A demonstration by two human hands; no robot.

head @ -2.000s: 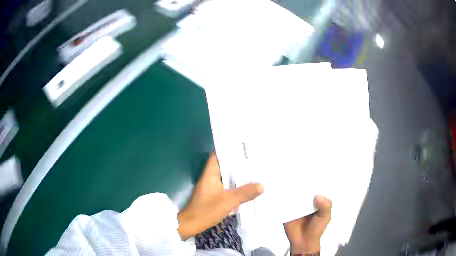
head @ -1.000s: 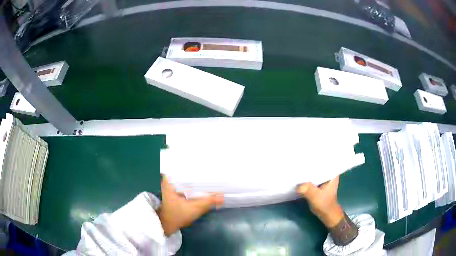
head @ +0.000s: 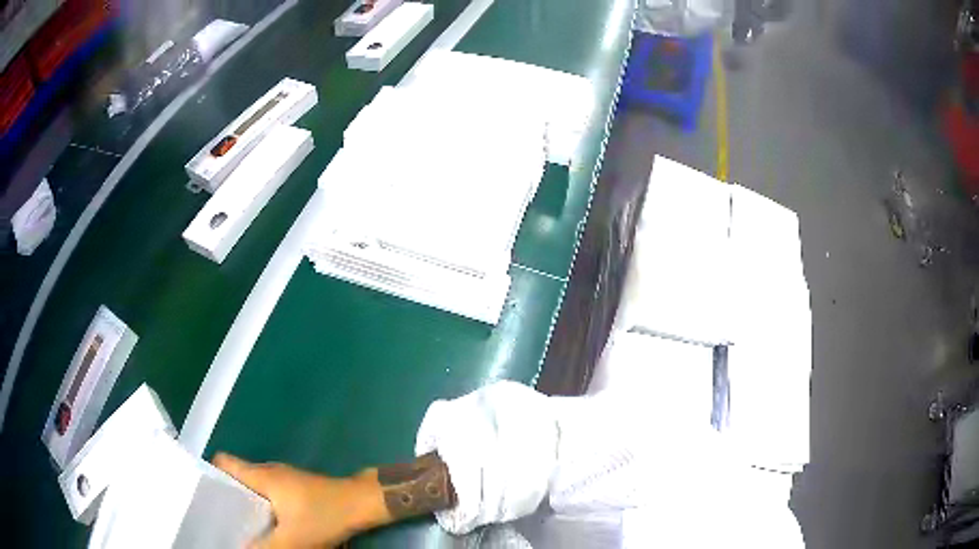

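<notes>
My right hand (head: 311, 502), with a brown cuff at the wrist, is at the lower left with its fingers at the near edge of a white sheet pile (head: 177, 499). The pile is cut off by the bottom edge, and its far end overlaps a white box base (head: 107, 456). My left hand is not in view. A broad stack of white cut-out inserts (head: 429, 193) lies on the green bench (head: 354, 365), its layered edges facing me.
Box bases (head: 249, 193) and watch-printed lids (head: 252, 134) lie on the conveyor beyond the pale rail (head: 252, 311). Large white cartons or blanks (head: 709, 257) stand beside the bench on the right. A blue stool (head: 666, 77) stands on the grey floor beyond.
The view has swung right since one second ago. The sheet pile, then between both hands above the bench, is now at the lower left; my left hand has left the picture.
</notes>
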